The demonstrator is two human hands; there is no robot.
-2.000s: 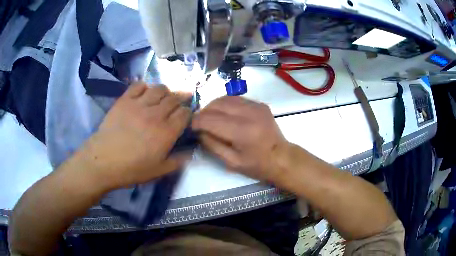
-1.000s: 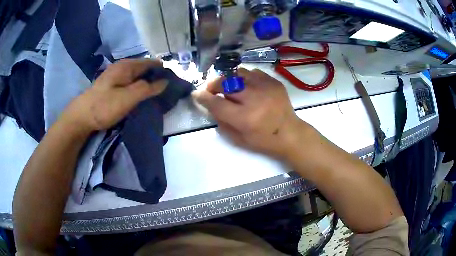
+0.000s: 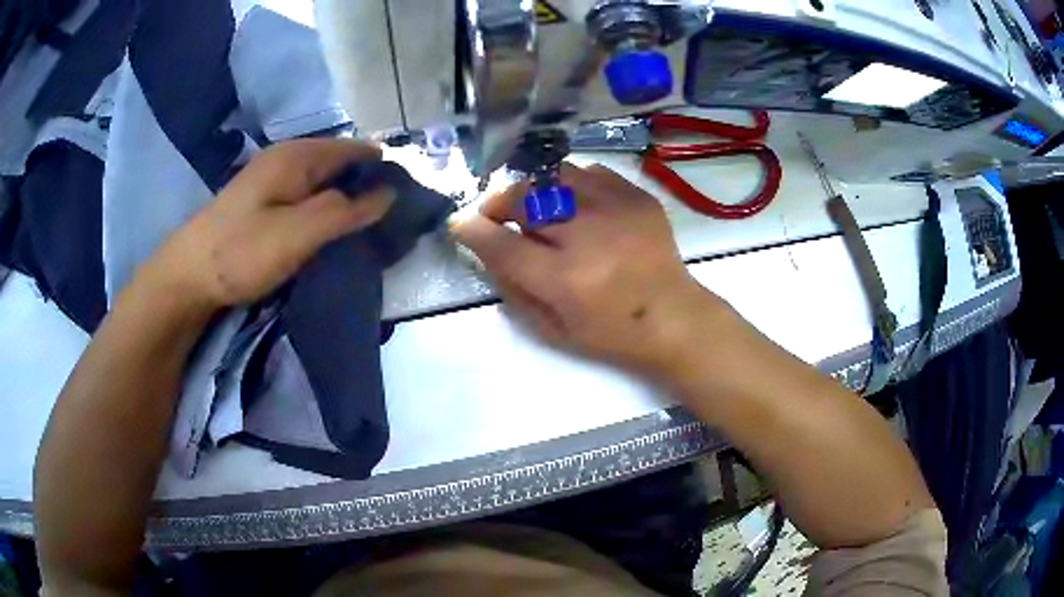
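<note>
A dark navy garment panel [image 3: 333,338] with pale grey-blue backing lies left of the needle, its lower end near the table's front edge. My left hand [image 3: 286,216] is closed on its upper part, thumb and fingers pinching the cloth. My right hand [image 3: 589,262] is right of the needle, its fingertips at the pointed corner of the navy cloth; whether they pinch it cannot be told. The presser foot area [image 3: 449,163] is bright with glare beside the cloth corner. The sewing machine head [image 3: 408,58] stands above, its lower blue knob [image 3: 550,205] in front of my right hand.
Red-handled scissors [image 3: 729,175] lie right of the needle. A thin brownish tool [image 3: 861,257] and a dark fabric strip [image 3: 932,274] lie further right. Navy and grey-blue cut pieces [image 3: 152,117] are heaped at left. A ruler strip [image 3: 467,484] runs along the front edge.
From two seconds ago, my left hand has moved left and up with the cloth, and the panel's lower part has spread out. Over the last second the hands barely moved; the machine head appears slightly lower.
</note>
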